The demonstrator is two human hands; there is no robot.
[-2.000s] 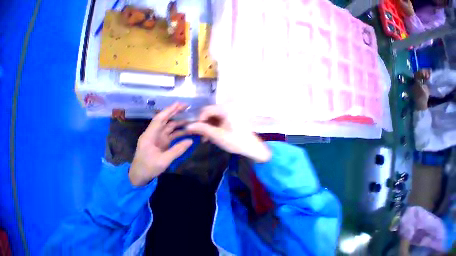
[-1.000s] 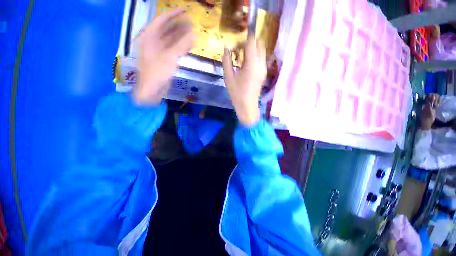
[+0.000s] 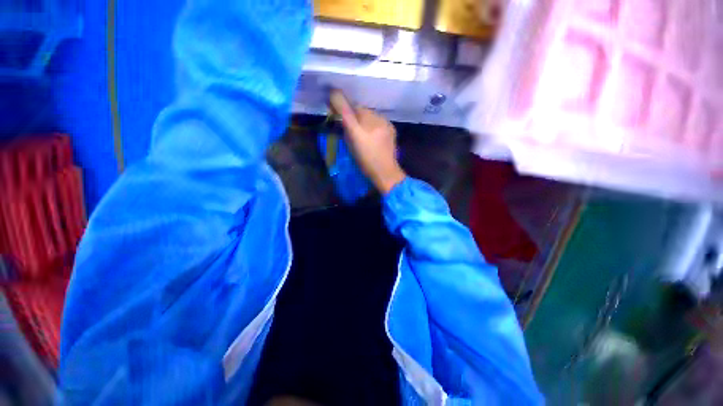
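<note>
My right hand point(image 3: 371, 141) is at the front face of the white machine housing point(image 3: 396, 87), with one finger extended against or just in front of it. The hand is blurred and I cannot tell whether it holds anything. My left sleeve point(image 3: 230, 71) reaches up to the top edge of the picture, and the left hand is cut off beyond it. The yellow fixture plate point(image 3: 372, 11) and a narrower yellow plate point(image 3: 468, 16) show only their near parts. The white block point(image 3: 346, 38) lies in front of the larger plate.
Pink trays point(image 3: 626, 71) with square pockets and a white liner edge overhang the green bench point(image 3: 567, 270) on the right. Blurred silver rings lie at lower right. Red crates point(image 3: 40, 214) stand on the left by the blue floor, with a blue stool point(image 3: 36, 36) at upper left.
The view has shifted, so the fixture plates sit higher. My left hand has gone out over the top edge. My right hand has moved from the yellow plates to the housing's front.
</note>
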